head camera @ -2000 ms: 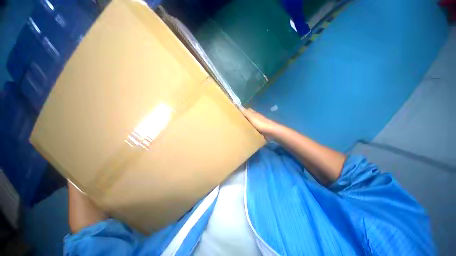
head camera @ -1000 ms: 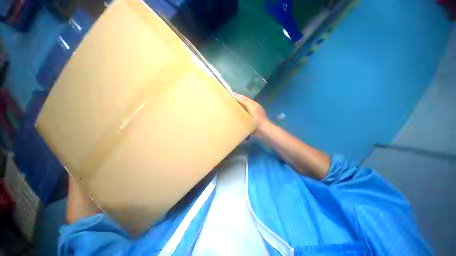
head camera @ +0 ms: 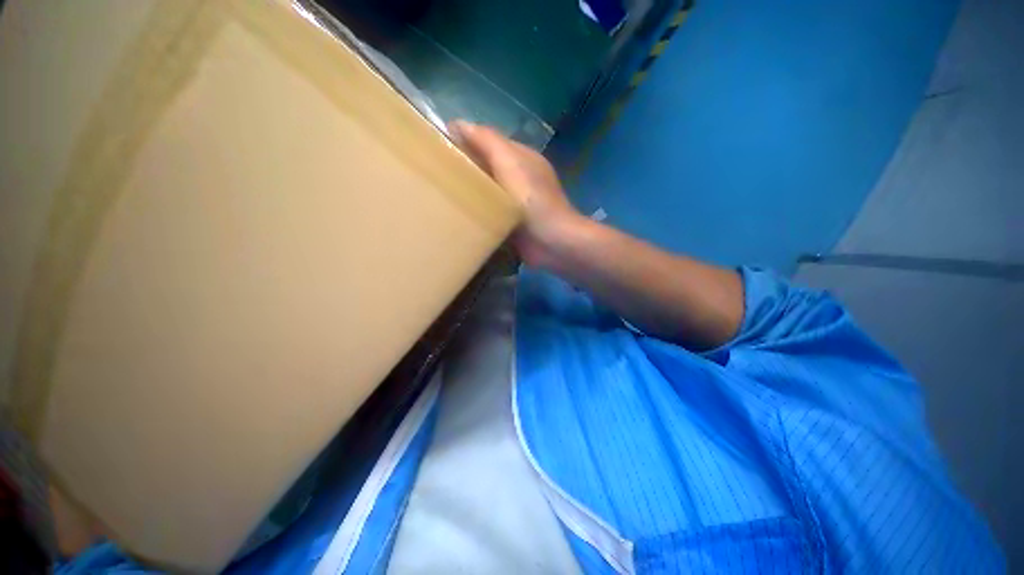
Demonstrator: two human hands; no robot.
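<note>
A large brown shipping carton (head camera: 264, 247), with tape along its seam, fills the left of the view, tilted and held up against my body. My right hand (head camera: 522, 185) holds the carton at its upper right edge, fingers over the rim. My left hand (head camera: 73, 526) is at the carton's lower left edge, mostly hidden behind it and cut by dimness; its fingers do not show. Clear shiny film (head camera: 382, 62) shows along the carton's upper edge. The carton's inside is hidden.
A green surface (head camera: 494, 45) lies beyond the carton at the top. A blue item with a white mark (head camera: 606, 11) is at the top edge. Yellow-black tape (head camera: 640, 79) borders the blue floor (head camera: 775, 112). Grey floor (head camera: 943, 213) is at the right.
The carton has come closer and moved left and down in view, now cut off by the left edge. My right hand has shifted left and up with it. Both hands stay on it.
</note>
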